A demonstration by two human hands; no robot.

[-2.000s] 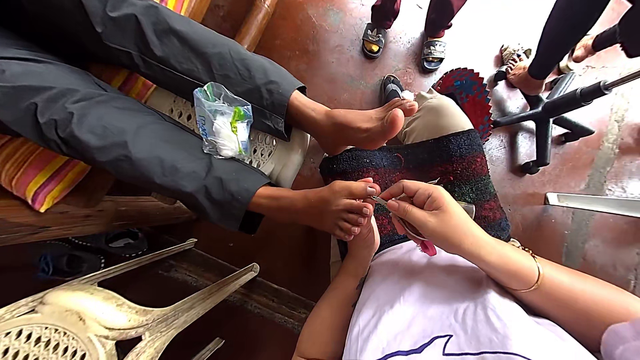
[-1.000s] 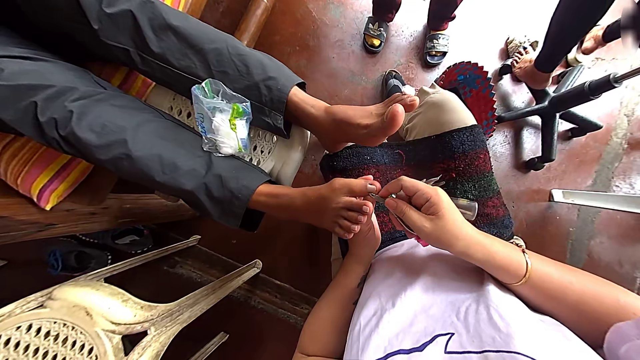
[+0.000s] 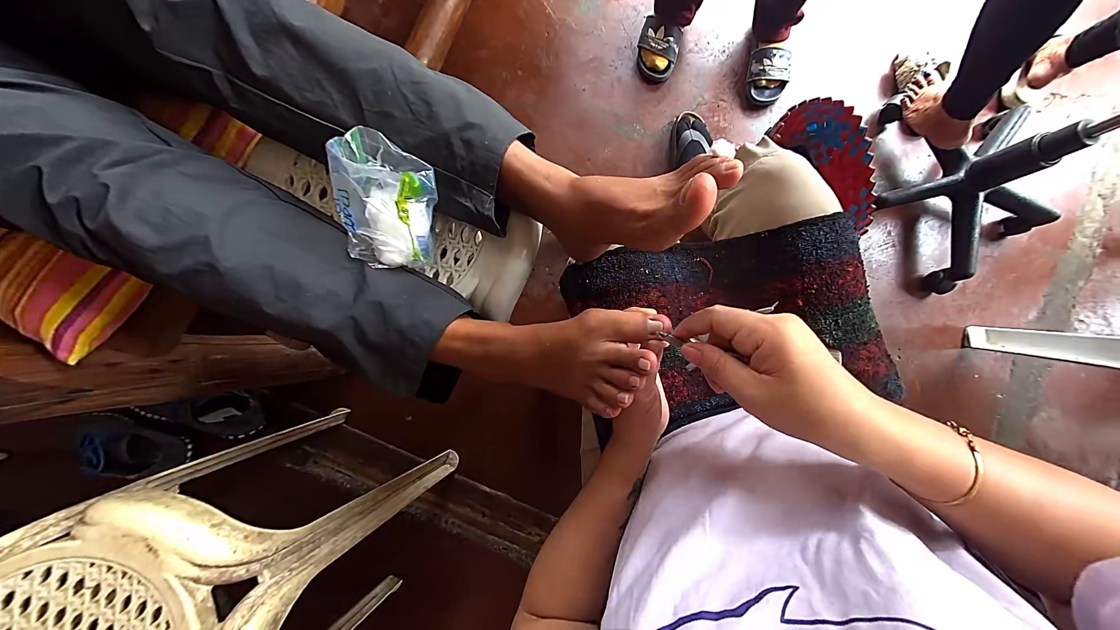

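Observation:
Another person's bare foot (image 3: 569,354) rests sole-down toward my lap, over the edge of a dark striped towel (image 3: 814,280). My left hand (image 3: 646,402) is under and behind its toes, holding the front of the foot; most of its fingers are hidden. In my right hand (image 3: 744,359), thumb and fingers pinch a thin metal tool (image 3: 672,339), its tip at the big toe's nail. The tool's exact kind cannot be told. The person's other foot (image 3: 639,206) lies beyond the towel, toes pointing right.
A clear plastic bag (image 3: 385,201) with white cotton-like contents lies on the person's grey trouser leg (image 3: 227,254). A cream plastic chair (image 3: 175,542) is at lower left. Other people's feet in sandals (image 3: 659,50), a red mat (image 3: 827,157) and a black chair base (image 3: 967,188) are beyond.
My right hand stays by the big toe, its fingers slightly shifted. A metal item on the towel, seen beside my right hand a second ago, is now mostly hidden behind it.

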